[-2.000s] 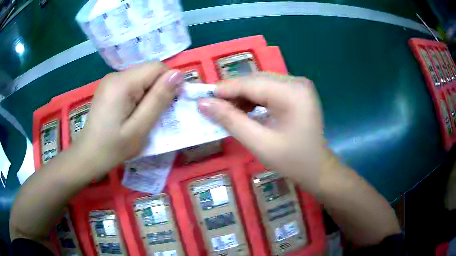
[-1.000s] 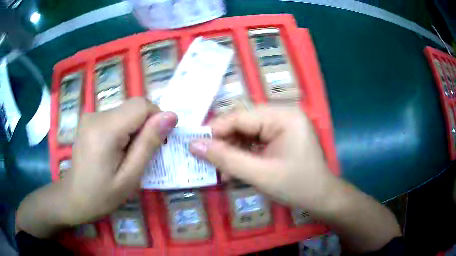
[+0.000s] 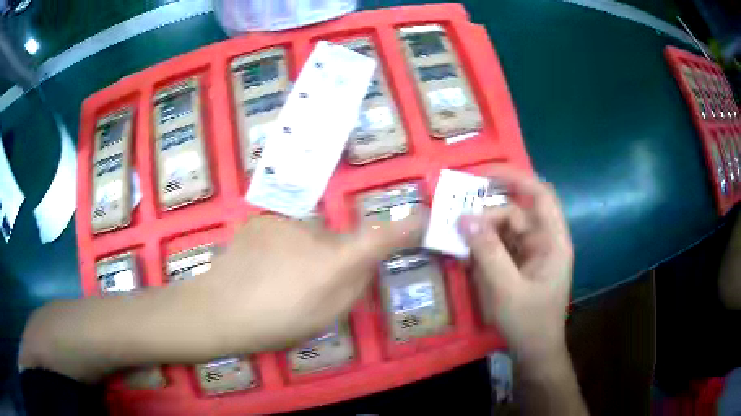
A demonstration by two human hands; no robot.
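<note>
My right hand pinches a small white printed label piece over the right side of the red phone tray. My left hand reaches across the tray, palm down. Its fingertips are over a gold phone in the near row; they are blurred, and I cannot tell whether they hold a label. A longer white label strip lies slanted across phones in the far row, detached from both hands. Gold phones with open backs, such as one at the far right, sit in the pockets.
The label roll stands at the tray's far edge, cut off by the frame. White backing paper curls at the left on the dark green bench. Another red tray is at the far right. Part of a person's arm shows at the right edge.
My hands have moved apart. My right hand has gone right with the label piece, and my left hand has reached right over the near row. The long strip has been let go on the tray.
</note>
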